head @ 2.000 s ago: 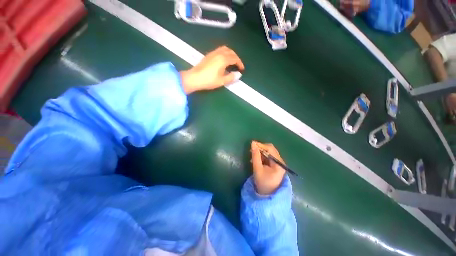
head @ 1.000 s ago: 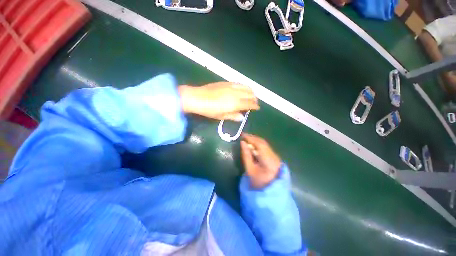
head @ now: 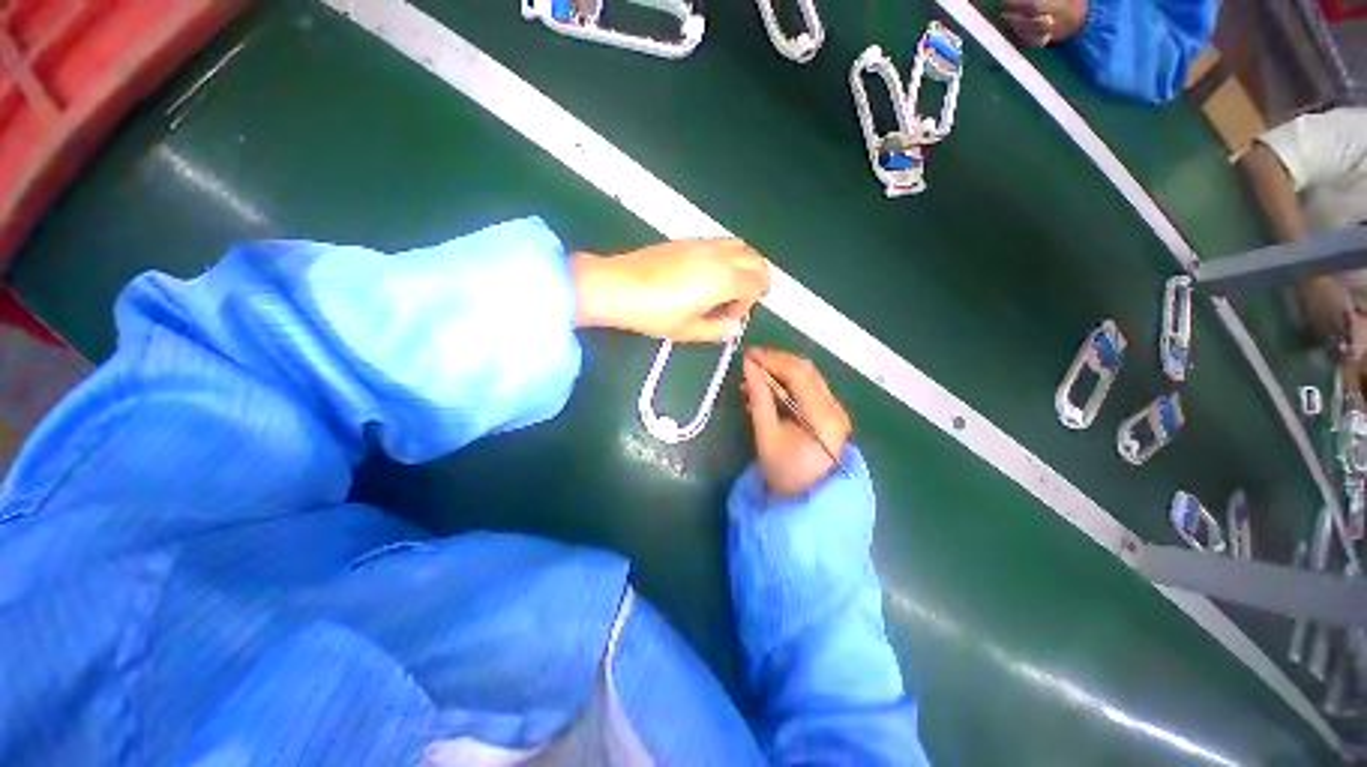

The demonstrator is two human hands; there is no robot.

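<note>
A white oval frame (head: 651, 405) lies over the green bench surface, its open loop towards me. My left hand (head: 682, 289) holds its far end; the fingers hide that end. My right hand (head: 795, 420) is just right of the frame and holds a thin pen-like tool (head: 805, 424), perhaps tweezers, which slants back over the hand. The tool's tip is near the frame's far end; whether it touches cannot be told.
A pale metal strip (head: 840, 334) runs between bench and green belt. Several white frames with blue ends (head: 1091, 375) lie on the belt. A red tray (head: 90, 90) is at the upper left. Grey supports (head: 1259, 581) stand right. People's arms (head: 1147, 45) show across the belt.
My left hand came back from the metal strip and now holds a frame over the bench. My right hand moved up beside it. The belt frames shifted slightly in view.
</note>
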